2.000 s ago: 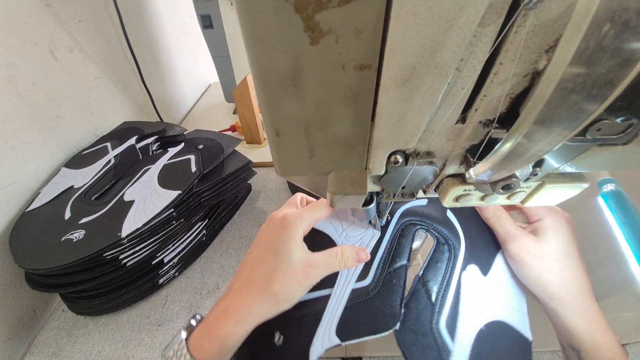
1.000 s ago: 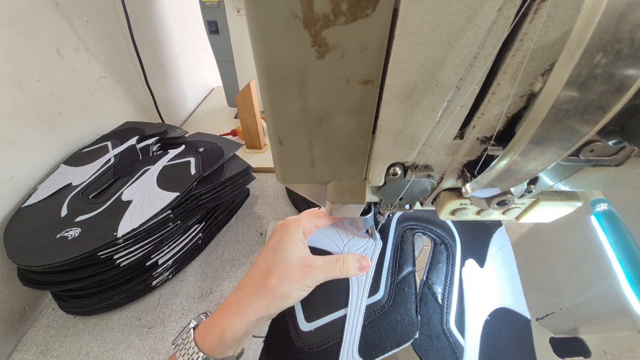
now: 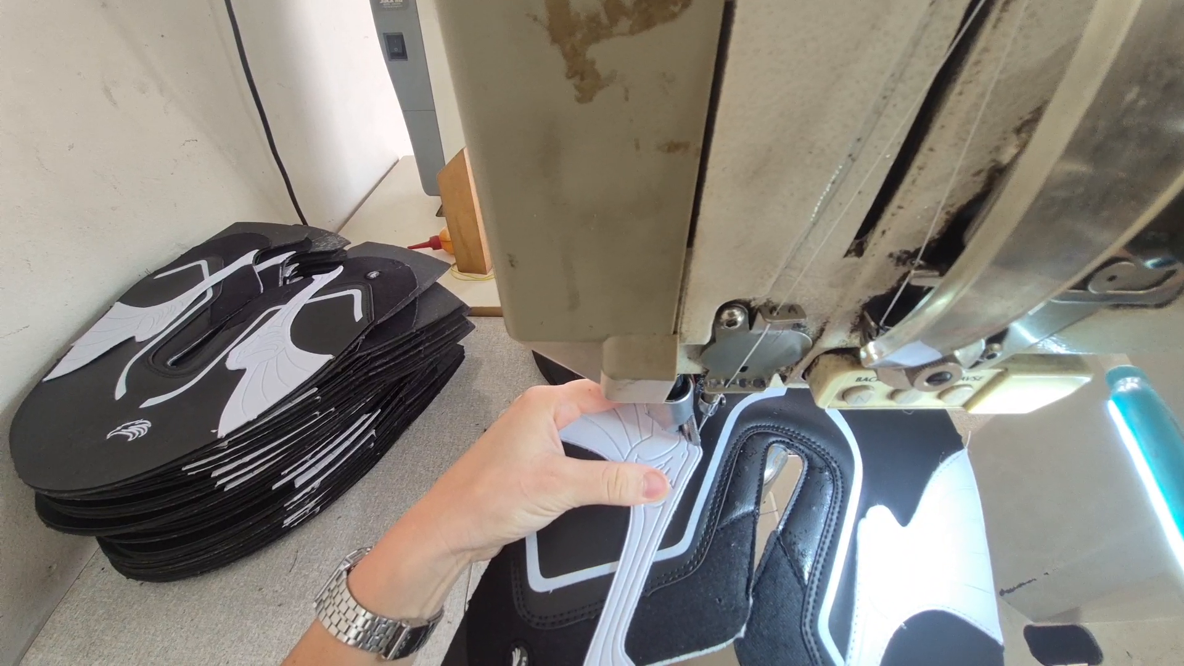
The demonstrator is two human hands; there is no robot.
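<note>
A black shoe upper with white panels (image 3: 814,546) lies under the head of an industrial sewing machine (image 3: 592,166). The presser foot (image 3: 686,416) is over the white winged panel at the left side of this upper. My left hand (image 3: 518,481), with a metal watch at the wrist, rests on that panel just left of the foot, its thumb pointing right and its fingertips partly hidden by the machine. The upper's slotted middle faces me, with stitching along its edge. My right hand is out of view.
A tall stack of similar black and white uppers (image 3: 259,398) stands on the grey tabletop (image 3: 231,592) at left, near the wall. Behind it are a wooden block (image 3: 464,213) and a red-tipped bottle (image 3: 435,242). A lit tube lamp (image 3: 1147,462) is at far right.
My right hand, on the right side of the upper two seconds ago, has left the view. The upper has turned and shifted slightly beneath the foot. My left hand has stayed beside it.
</note>
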